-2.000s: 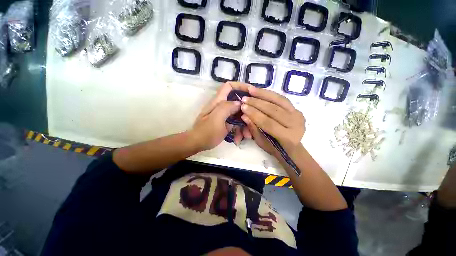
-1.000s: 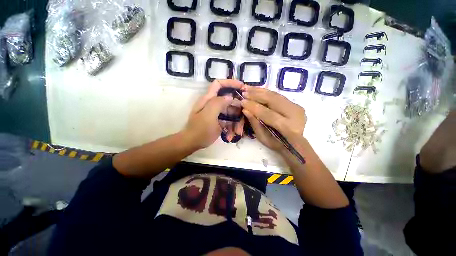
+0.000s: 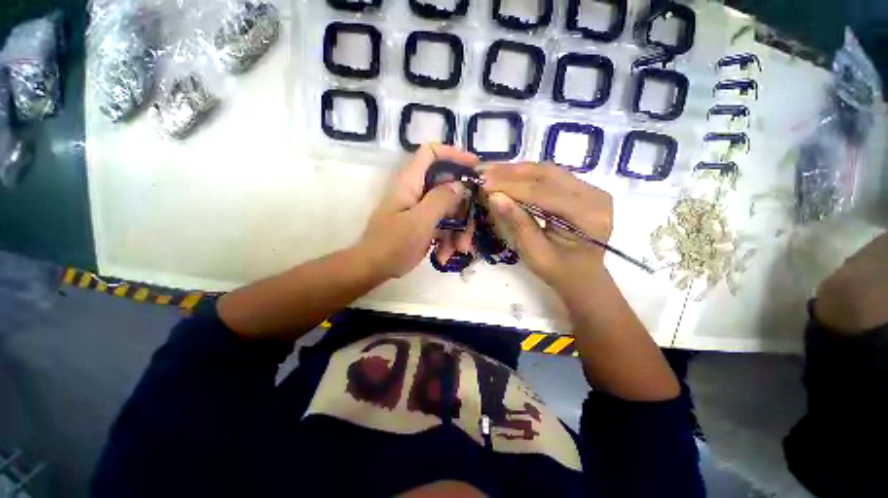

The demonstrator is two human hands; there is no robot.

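My left hand [image 3: 404, 219] holds a black square housing frame [image 3: 448, 172], tilted, with fingers around its rim and the thumb across its opening. My right hand [image 3: 560, 219] holds a slim dark pointed tool [image 3: 594, 240] like a pen. Its handle points out to the lower right, and its tip end is at the frame's right side. The exact contact point is too small to tell. Small black parts [image 3: 495, 243] lie in a dark pile under and between my hands, partly hidden by them.
A clear blister tray [image 3: 385, 73] with rows of black frames lies beyond my hands. Black brackets [image 3: 725, 112] form a column right of it, above a heap of beige pieces [image 3: 696, 243]. Zip bags [image 3: 185, 102] lie at left and far right. Another person's arm [image 3: 852, 282] is at right.
The tool has swung from pointing steeply down-right to a flatter angle, and my right hand has turned and shifted slightly right. My left hand still holds the frame. More of the dark pile shows.
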